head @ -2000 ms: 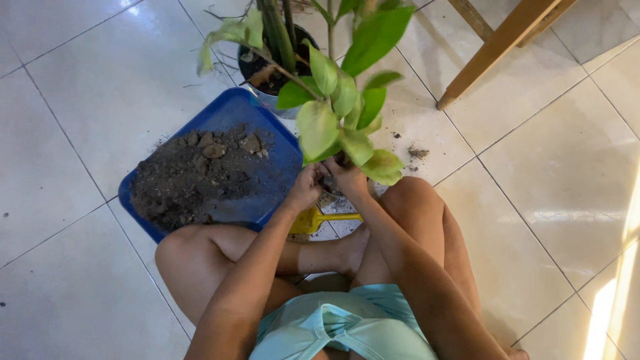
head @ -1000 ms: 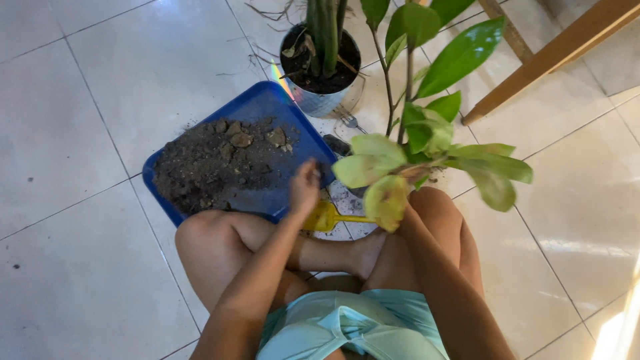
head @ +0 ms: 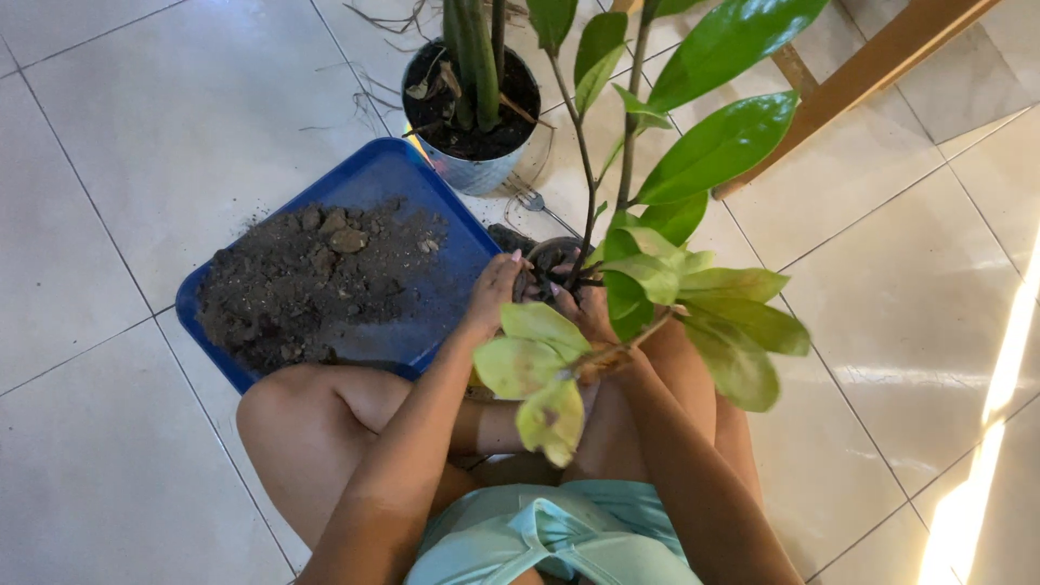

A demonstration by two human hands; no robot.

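A leafy potted plant (head: pixel 715 154) with long stems rises from a small round pot (head: pixel 561 248) in front of my crossed legs. My left hand (head: pixel 494 294) is at the pot's left side, its fingertips touching the rim or the soil there. My right hand (head: pixel 589 313) is at the stem bases on the near side, partly hidden by leaves; its exact grip is hard to see. Left of the pot lies a blue plastic tray (head: pixel 382 166) bearing a heap of dark soil (head: pixel 317 276) with some lumps. Behind the small pot, a metal fork (head: pixel 532 200) rests on the floor.
A second plant with thick green stems stands in a grey patterned pot (head: pixel 471 172) behind the tray. A wooden furniture leg (head: pixel 853 93) slants across the upper right. A bit of yellow (head: pixel 478 386) shows beside my left forearm. Dry roots (head: pixel 390 20) lie on the tiled floor.
My left hand, over the tray's right edge one second ago, has moved right to the small pot. The yellow scoop-like tool seen earlier is now mostly hidden.
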